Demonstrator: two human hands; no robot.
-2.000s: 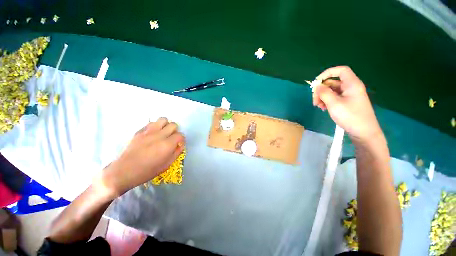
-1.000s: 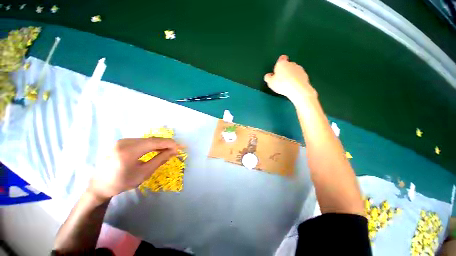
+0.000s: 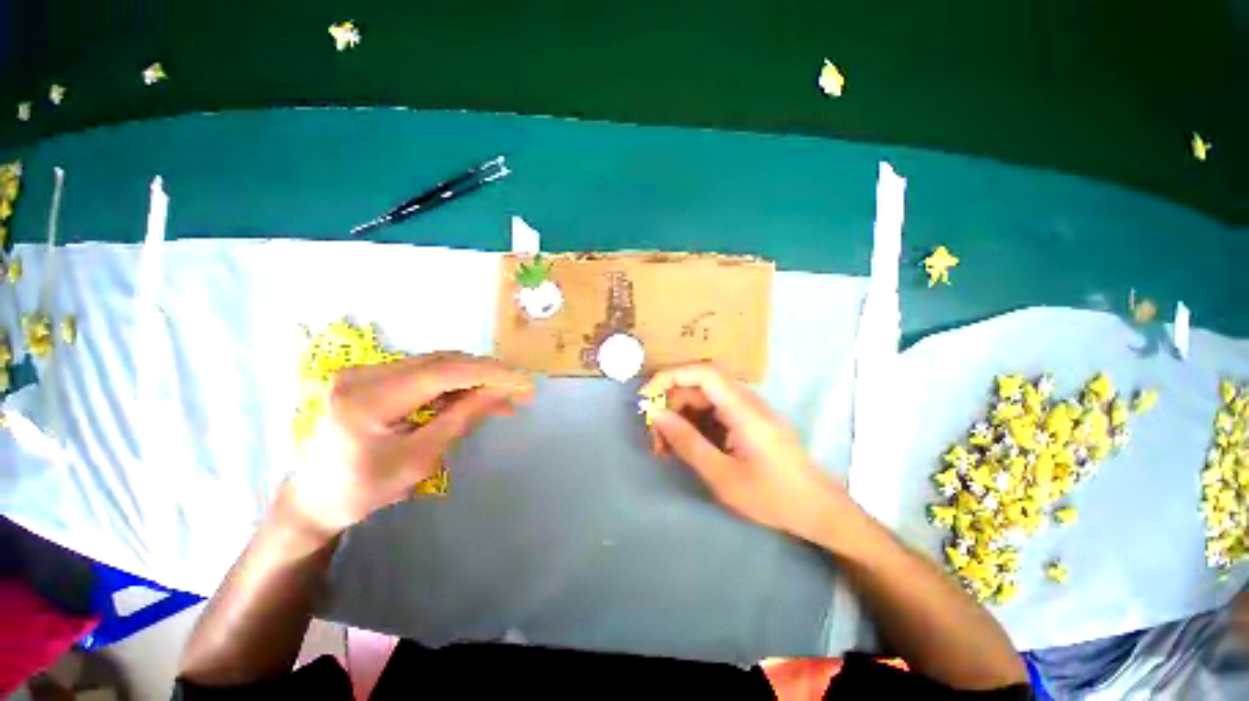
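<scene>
My right hand (image 3: 733, 449) pinches a small yellow-and-white figure body (image 3: 652, 400) between thumb and fingertips, just right of and below the white disc (image 3: 619, 358) on the cardboard pad (image 3: 726, 322). My left hand (image 3: 397, 425) is bare and partly covers the pile of small yellow parts (image 3: 343, 351). Its thumb and fingertips are pinched together near the pad's lower left corner. Whether they hold a tiny part cannot be made out. A second white holder (image 3: 541, 300) with a green tip sits at the pad's upper left.
Black tweezers (image 3: 432, 196) lie on the teal edge (image 3: 685, 185). A star-shaped yellow piece (image 3: 940, 264) lies right of them. Figure bodies (image 3: 1027, 473) are piled at right, with another pile at the far right. Finished figures (image 3: 831, 78) lie spaced on the dark green belt (image 3: 603, 62).
My right hand has come back from over the belt to the pad and now holds a figure body. My left hand has moved from the yellow pile toward the pad. The view has shifted.
</scene>
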